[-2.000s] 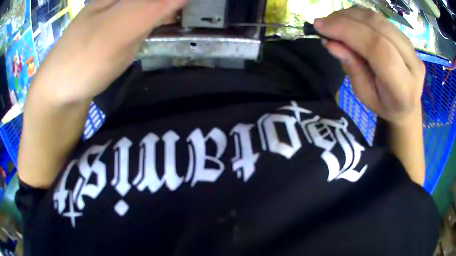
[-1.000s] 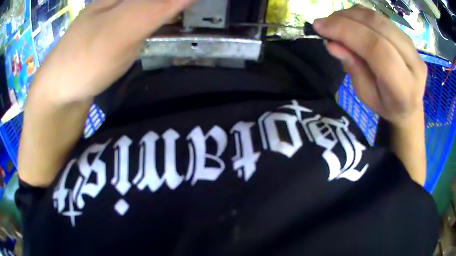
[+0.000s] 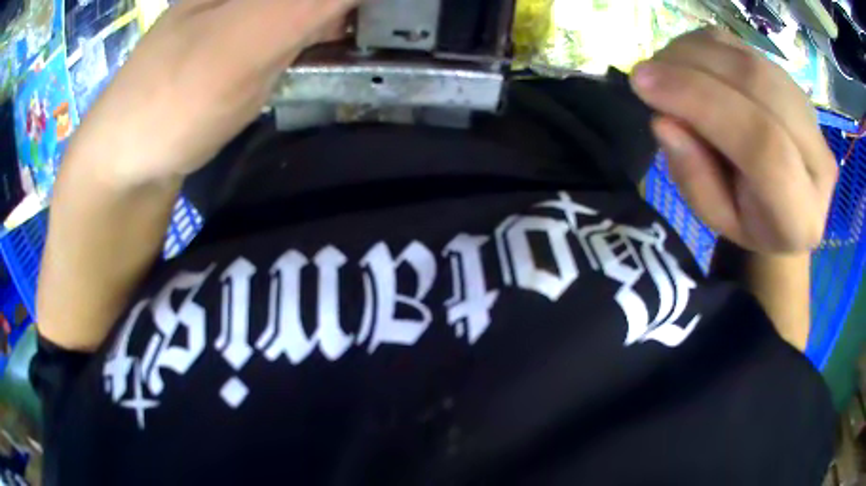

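Observation:
The silver-grey metal housing [image 3: 389, 87] sits at the top centre, its flanged edge towards me and a dark fitting inside; its far part is cut off by the top edge. My left hand [image 3: 228, 66] is at the housing's left side, its fingertips partly cut off by the picture's top, so its grip is unclear. My right hand [image 3: 741, 133] is right of the housing, apart from it, thumb and fingers close together around the short black handle of a small screwdriver [image 3: 619, 78]. Its thin shaft cannot be made out now.
The yellow pad [image 3: 532, 33] lies behind and right of the housing. Colourful printed sheets [image 3: 40, 128] lie at the far left. A blue crate [image 3: 843, 180] is at the right, and another blue crate [image 3: 28, 249] is at the left. My black shirt fills the lower view.
My right hand has moved right and slightly down, away from the housing, with the screwdriver. The shaft no longer shows across the housing. The housing has shifted slightly right; my left hand stays beside it.

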